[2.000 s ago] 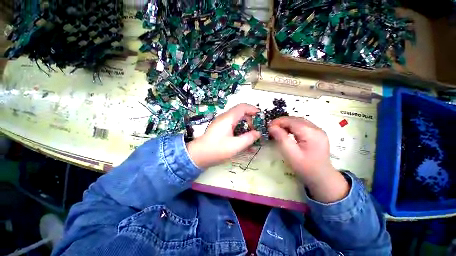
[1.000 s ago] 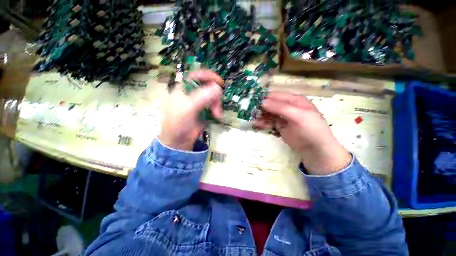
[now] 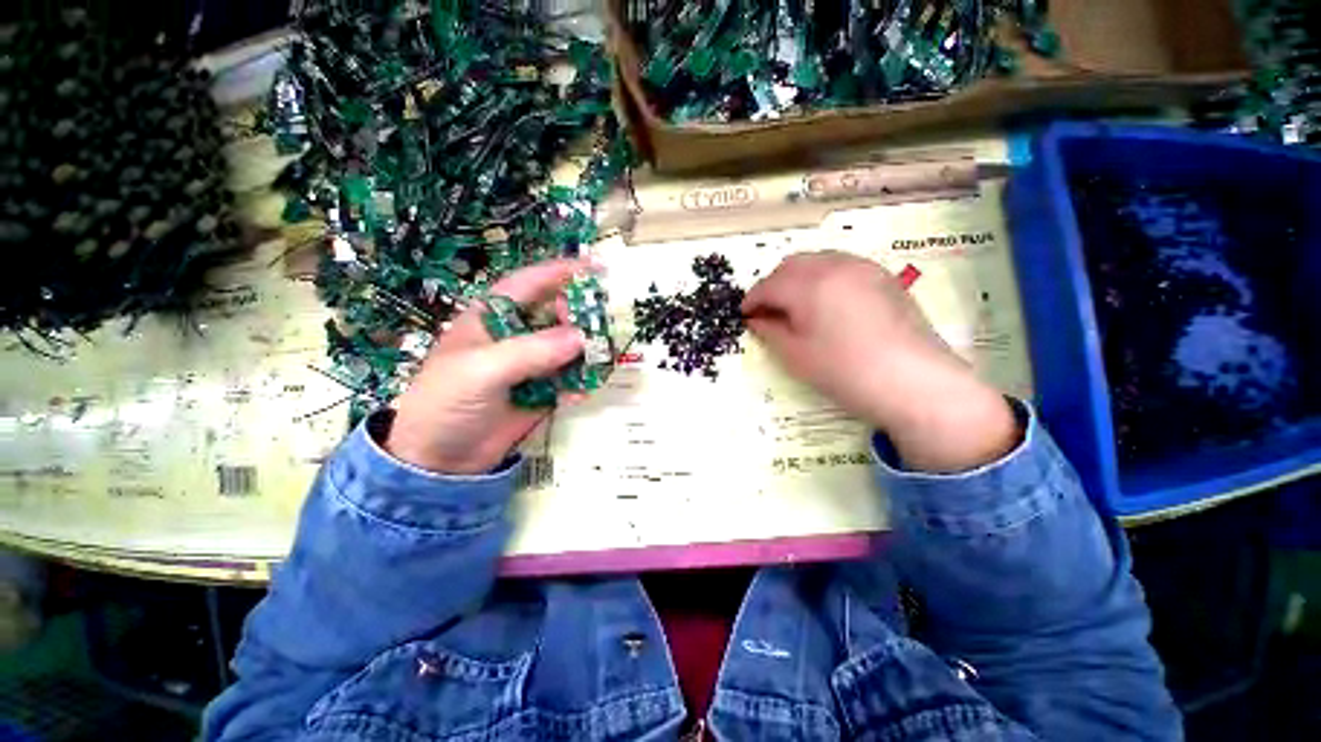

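Note:
My left hand [image 3: 485,370] is closed around several small green circuit boards [image 3: 587,322] with pale patches, held just left of the black parts. A small heap of tiny black parts [image 3: 698,322] lies on the printed pale yellow card between my hands. My right hand [image 3: 848,341] is at the right edge of this heap, its thumb and forefinger close together. Whether a black part is between the fingertips cannot be told. A loose pile of green boards [image 3: 449,160] with dark wires lies beyond and beside my left hand.
Dark layered boards [image 3: 102,189] are at the far left. A cardboard tray [image 3: 811,134] of green boards is at the top. A blue plastic bin [image 3: 1065,312] with scattered black parts stands at the right. The card's pink front edge [image 3: 688,557] runs before my jacket.
The view has shifted. My left hand, over the board pile a second ago, now holds boards beside the heap. My right hand has moved off the pile to the heap, which is now uncovered.

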